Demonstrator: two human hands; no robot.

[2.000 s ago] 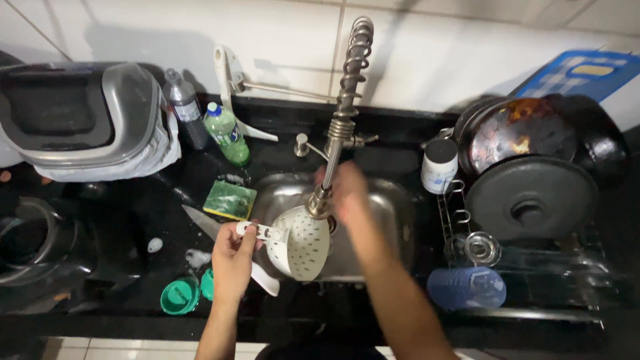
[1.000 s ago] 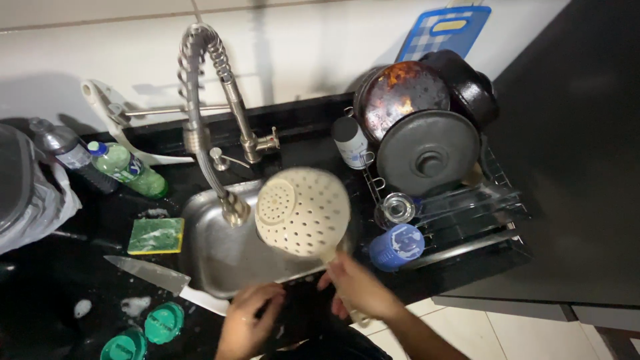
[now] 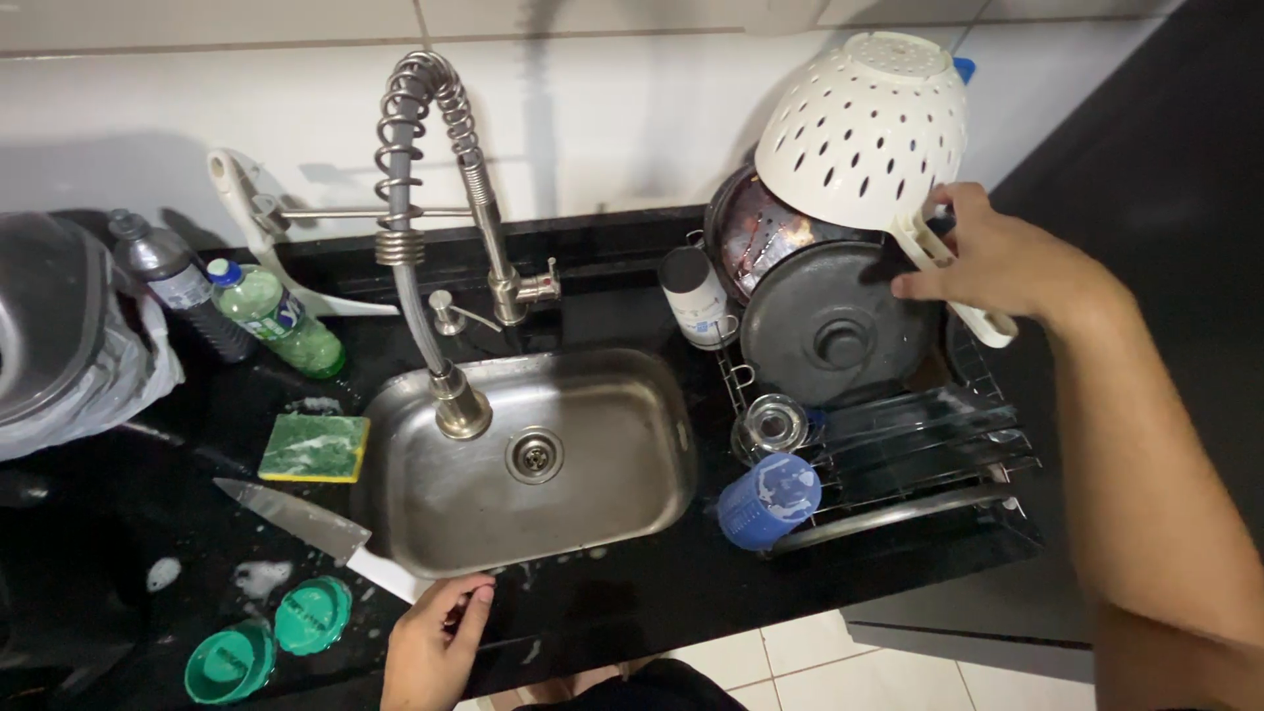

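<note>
My right hand (image 3: 997, 252) is at the handle of a white plastic colander (image 3: 864, 128), which sits upside down on top of the dark pans (image 3: 755, 232) at the back of the wire dish rack (image 3: 731, 380). Thumb and fingers lie on either side of the handle; whether they still grip it is hard to tell. Below the colander leans a dark round lid (image 3: 839, 326). My left hand (image 3: 439, 642), fingers curled and holding nothing visible, is at the sink's front edge, beside the white handle of a kitchen knife (image 3: 306, 518).
A steel sink (image 3: 612, 504) lies under the spring faucet (image 3: 400, 178). Left of it are a sponge (image 3: 314, 447), green lids (image 3: 312, 614), a green bottle (image 3: 276, 316) and a dark bottle (image 3: 183, 286). A blue cup (image 3: 768, 501), glass (image 3: 773, 425) and white container (image 3: 696, 296) stand right.
My right hand has moved the colander from above the sink to the top of the pans in the rack. The left hand is now apart from it, near the knife handle.
</note>
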